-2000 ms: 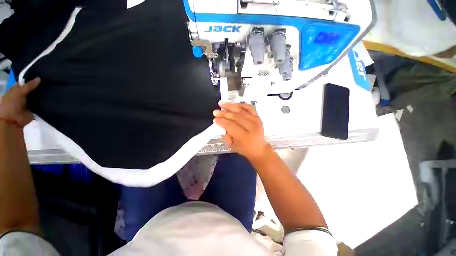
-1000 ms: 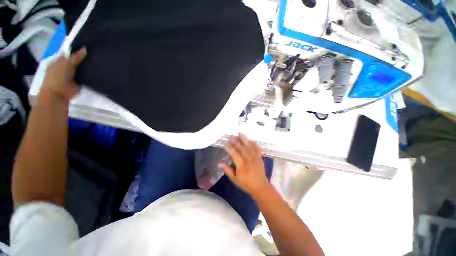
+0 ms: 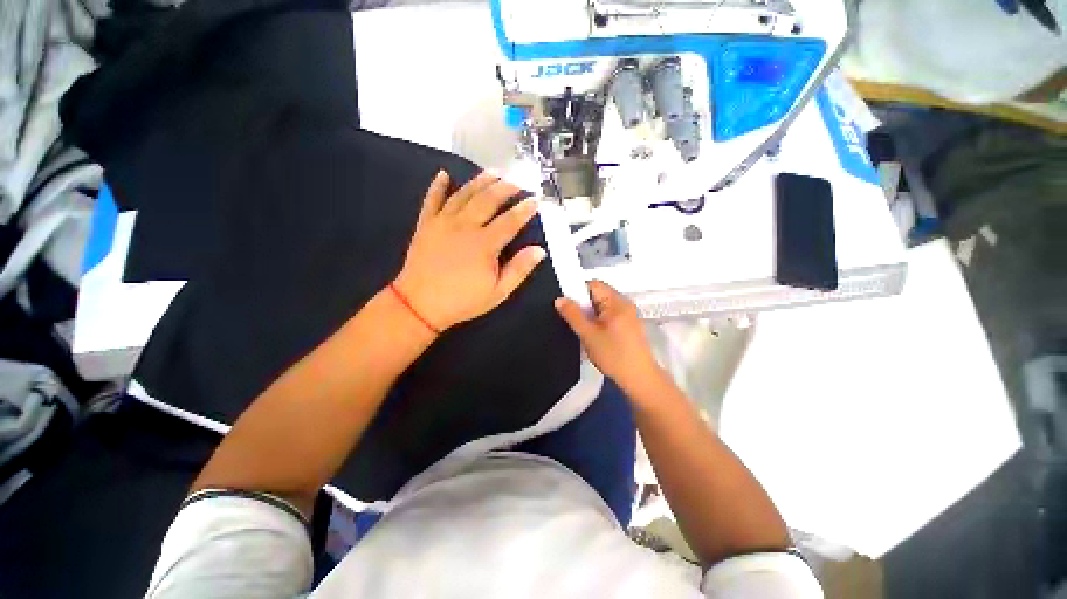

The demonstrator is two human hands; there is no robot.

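The black fabric panel (image 3: 316, 257) lies over the table's left part and hangs over the front edge onto my lap. The white backing panel (image 3: 566, 260) shows as a rim along its right and lower edges. My left hand (image 3: 468, 252) lies flat on the black panel with fingers spread, just left of the presser foot area (image 3: 571, 170). My right hand (image 3: 608, 328) pinches the white-rimmed right edge at the table's front edge. The panel's edge runs up to the needle area of the overlock machine (image 3: 655, 53).
A mobile phone (image 3: 806, 232) lies right of the machine head. The table-edge ruler (image 3: 761, 290) runs along the front. White cut panels (image 3: 866, 398) are at the right below the table edge. Grey and striped cloth (image 3: 45, 234) is heaped at the left.
My left hand has moved from the panel's far left edge onto its middle near the needle. The panel has turned and come down over my lap. My right hand has taken hold of its edge.
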